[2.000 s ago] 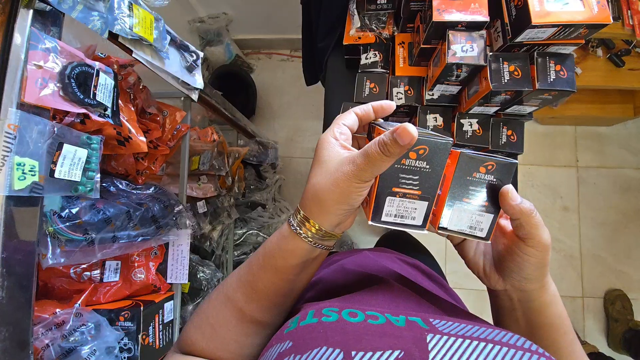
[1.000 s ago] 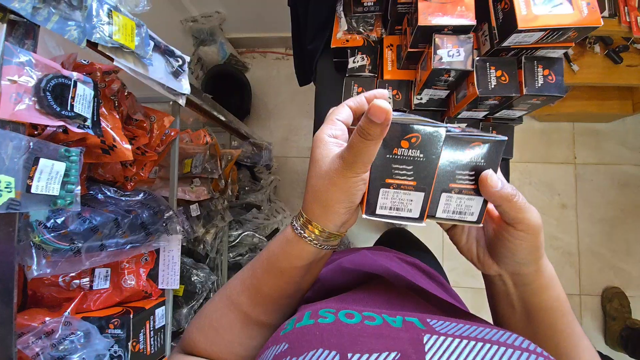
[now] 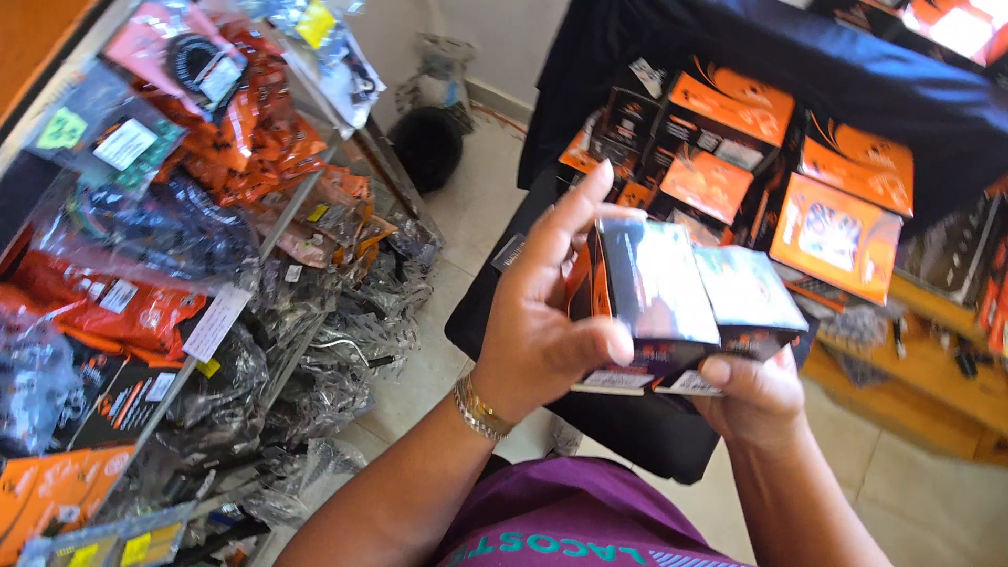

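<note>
Two small black and orange cardboard parts boxes are held side by side in front of me, their shiny top faces tilted up. My left hand [image 3: 543, 315] grips the left box [image 3: 657, 283], thumb on its near face and fingers around the far left edge. Around the lower right of the right box [image 3: 748, 291] is my right hand [image 3: 760, 394], its thumb at the near edge where the two boxes meet. White labels show low on their near sides. The fingers under the boxes are hidden.
Beyond my hands, more orange and black boxes [image 3: 728, 106] stand on a black-covered seat [image 3: 669, 441]. Shelves [image 3: 295, 189] on the left carry bagged parts [image 3: 126, 303]. A black round container [image 3: 428, 150] stands on the floor; a wooden shelf unit [image 3: 929, 386] is at the right.
The two boxes have tipped from label faces toward me to top faces showing, both hands still on them. The view has swung, showing more of the black-covered seat.
</note>
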